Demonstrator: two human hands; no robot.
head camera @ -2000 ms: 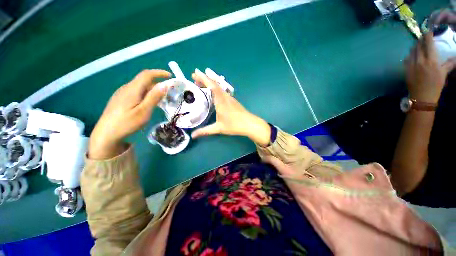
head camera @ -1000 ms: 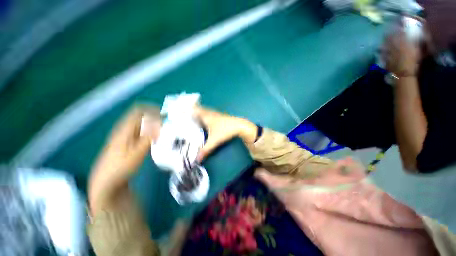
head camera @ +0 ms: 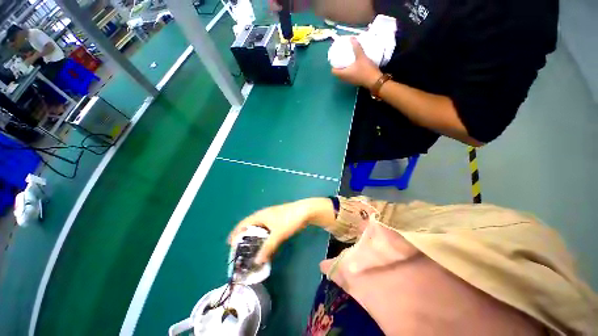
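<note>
My right hand (head camera: 285, 226) reaches in from the right and holds a small white head part (head camera: 250, 257) with dark, silvery internals facing up. Its fingers curl around the part's far and near sides. Thin dark wires run from this part down to a round white camera body (head camera: 262, 307), open at the top, at the bottom edge of the picture. A white antenna (head camera: 180, 327) sticks out of the body to the left. The body's lower part is cut off. My left hand is not in view.
A neighbouring worker's hand (head camera: 359, 67) holds a white camera unit (head camera: 379, 44) at the bench's far end. A black-and-silver box (head camera: 263, 56) stands there beside a yellow item (head camera: 307, 35). Another white unit (head camera: 29, 200) lies far left, beyond the green belt (head camera: 141, 167).
The view has swung towards the neighbour. My left hand and the units at the left have left the picture. My right hand now holds the wired head part; earlier it was at the body.
</note>
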